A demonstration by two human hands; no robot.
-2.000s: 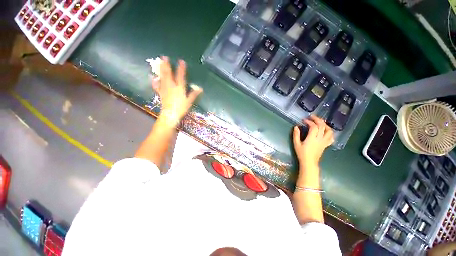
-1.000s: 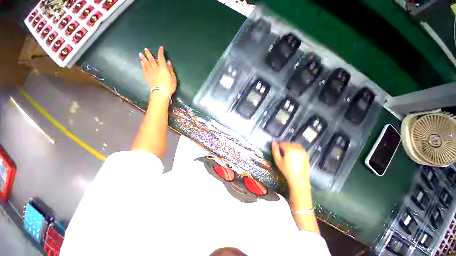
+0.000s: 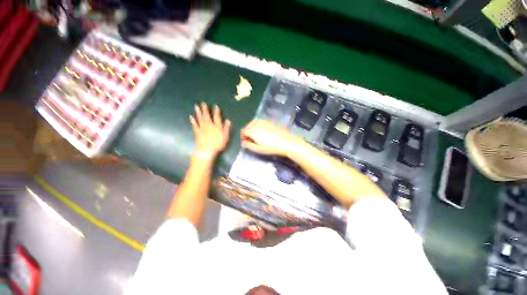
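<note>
A clear tray (image 3: 430,173) of black keypad phones lies on the green bench, right of centre. A phone (image 3: 341,129) lies in its back row; my right forearm hides part of the front row. My right hand (image 3: 263,138) is over the tray's left end with its fingers curled; whether it holds anything cannot be told. My left hand (image 3: 211,132) lies palm down on the bench left of the tray, fingers apart and empty. A pale scrap (image 3: 243,88) lies behind my hands.
A white tray of small red parts (image 3: 99,92) is at the left. A smartphone (image 3: 454,177) lies right of the phone tray, beside a beige fan (image 3: 500,150). Another tray of phones (image 3: 507,250) is at the far right. A white strip (image 3: 242,59) runs behind.
My right hand has crossed left from the front row to the tray's left end. My left hand has shifted right, near the tray. The view has turned, showing more on the left and back.
</note>
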